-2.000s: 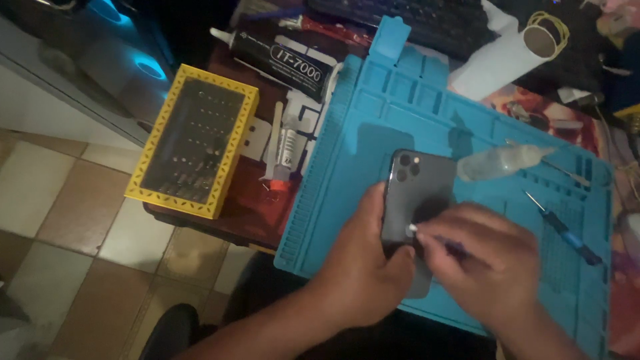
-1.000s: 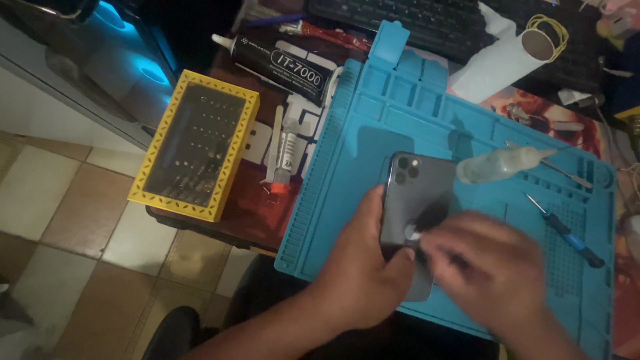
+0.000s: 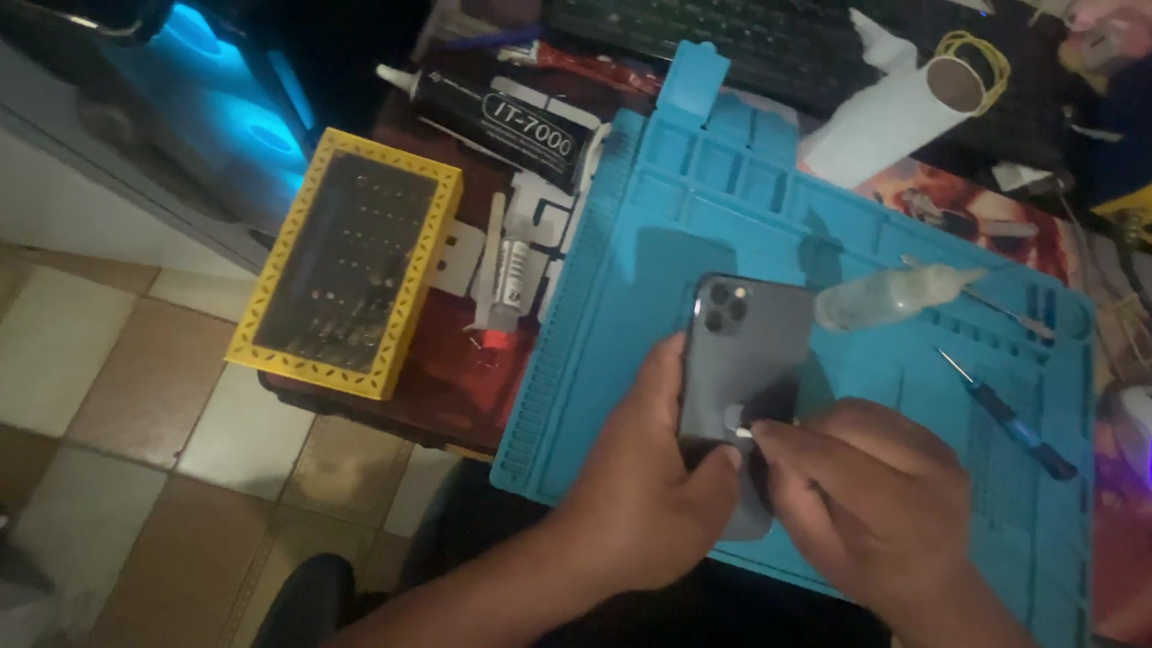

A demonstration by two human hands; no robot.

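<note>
In the head view, a dark grey smartphone (image 3: pixel 765 342) lies back up over the blue silicone repair mat (image 3: pixel 621 315), its camera block at the upper left. My left hand (image 3: pixel 648 477) grips the phone's left edge, with the thumb on its back. My right hand (image 3: pixel 864 486) pinches a small white-tipped thing (image 3: pixel 743 432) against the middle of the phone's back; the fingers hide most of it. A translucent plastic bottle (image 3: pixel 891 297) lies right of the phone's top. Farther right rests a blue and black precision screwdriver (image 3: pixel 1008 414).
A yellow-framed case of bits (image 3: pixel 342 270) sits at the left table edge. Near it lie a black glue tube (image 3: pixel 504 126) and a small red-capped tube (image 3: pixel 508 283). Behind the mat are a white paper roll (image 3: pixel 891 117) and a dark keyboard (image 3: pixel 765 45).
My right hand has shifted slightly over the phone's back, its fingertips still at the white tip. My left hand keeps its hold on the phone.
</note>
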